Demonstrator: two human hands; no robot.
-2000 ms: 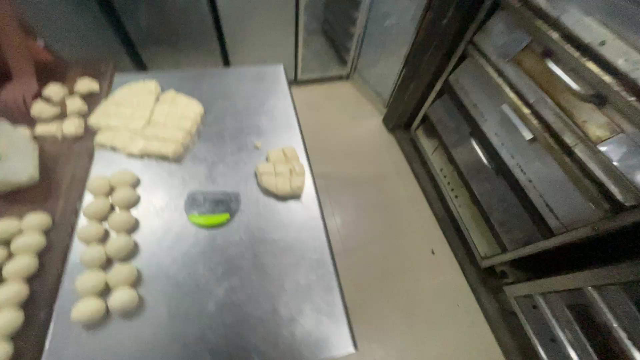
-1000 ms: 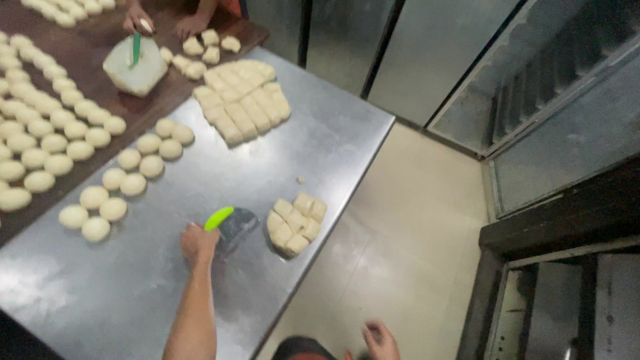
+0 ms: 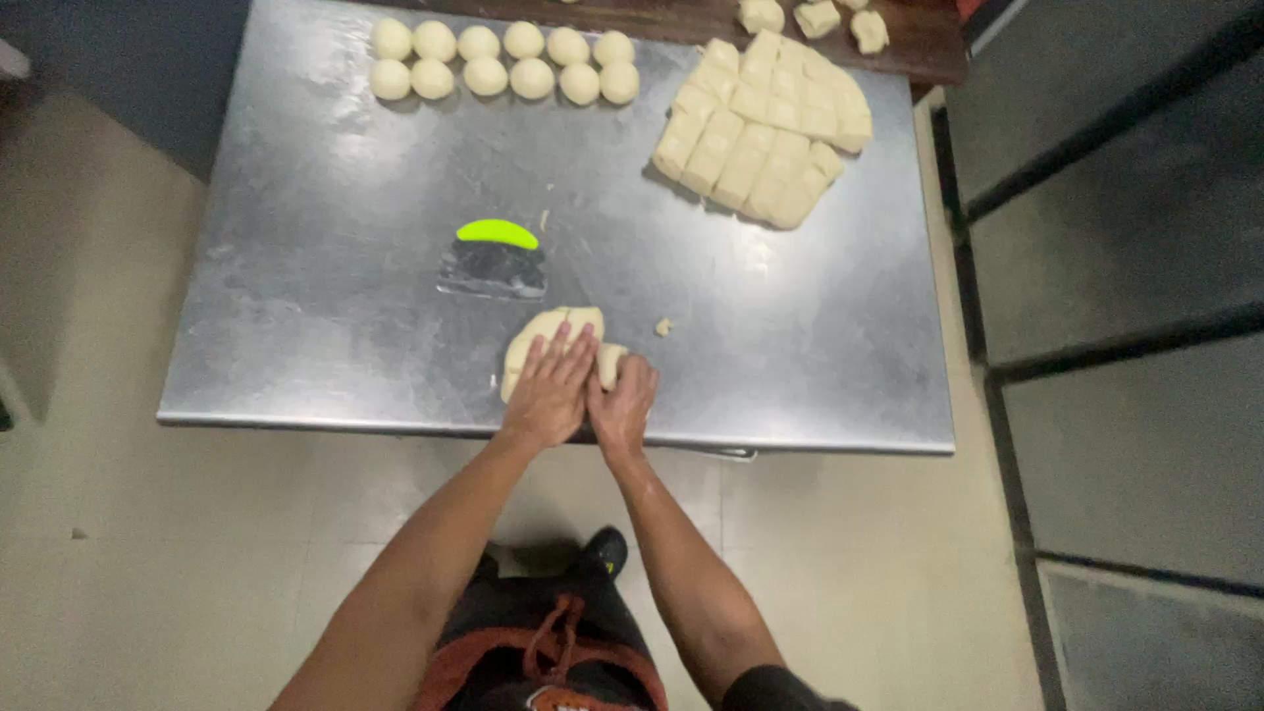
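Observation:
My left hand [image 3: 553, 390] lies flat, fingers spread, on a small slab of cut dough [image 3: 528, 346] near the front edge of the steel table [image 3: 326, 326]. Right beside it, my right hand [image 3: 624, 395] has its fingers curled around a dough piece [image 3: 611, 363] at the slab's right side. Beyond the hands rests a dough scraper [image 3: 497, 234] with a bright green handle and a clear blade. A small dough scrap [image 3: 665, 326] sits to the right of my hands.
Two rows of round dough balls [image 3: 484, 77] stand along the far left side. A larger slab of scored dough [image 3: 760, 133] lies at the far right. Behind it, several dough pieces [image 3: 817, 18] rest on a brown work surface [image 3: 923, 44]. Metal cabinet doors [image 3: 1106, 237] are on the right.
One second ago a hand was at the green-handled scraper; now the scraper lies untouched, and both my hands are on the small dough slab. The view has turned strongly.

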